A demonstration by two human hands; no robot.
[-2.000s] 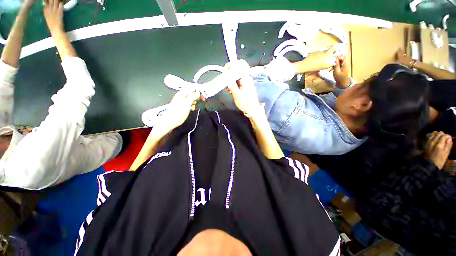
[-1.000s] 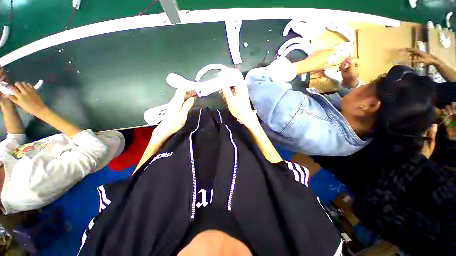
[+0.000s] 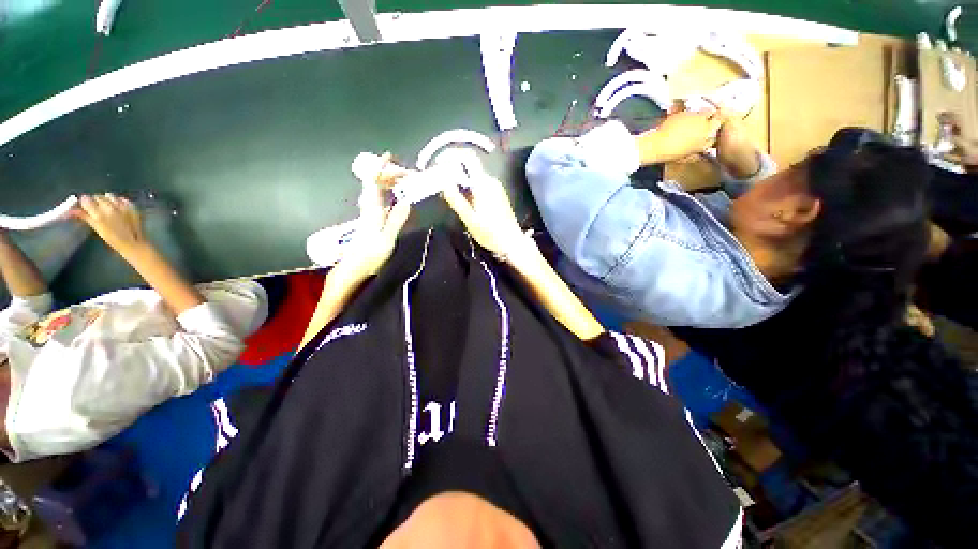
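My left hand (image 3: 378,220) and my right hand (image 3: 485,214) hold a white plastic housing (image 3: 429,180) between them at the bench's near edge. My left fingers are at its left part, my right fingers at its right end. A thin white curved strip (image 3: 457,137) lies just behind the housing. A white rounded piece (image 3: 370,164) shows beyond my left fingers. Another white housing piece (image 3: 327,245) lies at the bench edge left of my left hand. Small details at my fingertips are too blurred to tell.
The dark green bench (image 3: 236,139) has a pale rail (image 3: 257,48) behind it and a white strip (image 3: 499,80) ahead. A neighbour in denim (image 3: 654,236) works close on my right beside cardboard (image 3: 826,102) and white parts. Another person's sleeve (image 3: 204,322) is at left.
My right hand has moved left along the housing, and my left fingers have shifted up over it. The left neighbour's hand now holds a long white curved piece over the bench.
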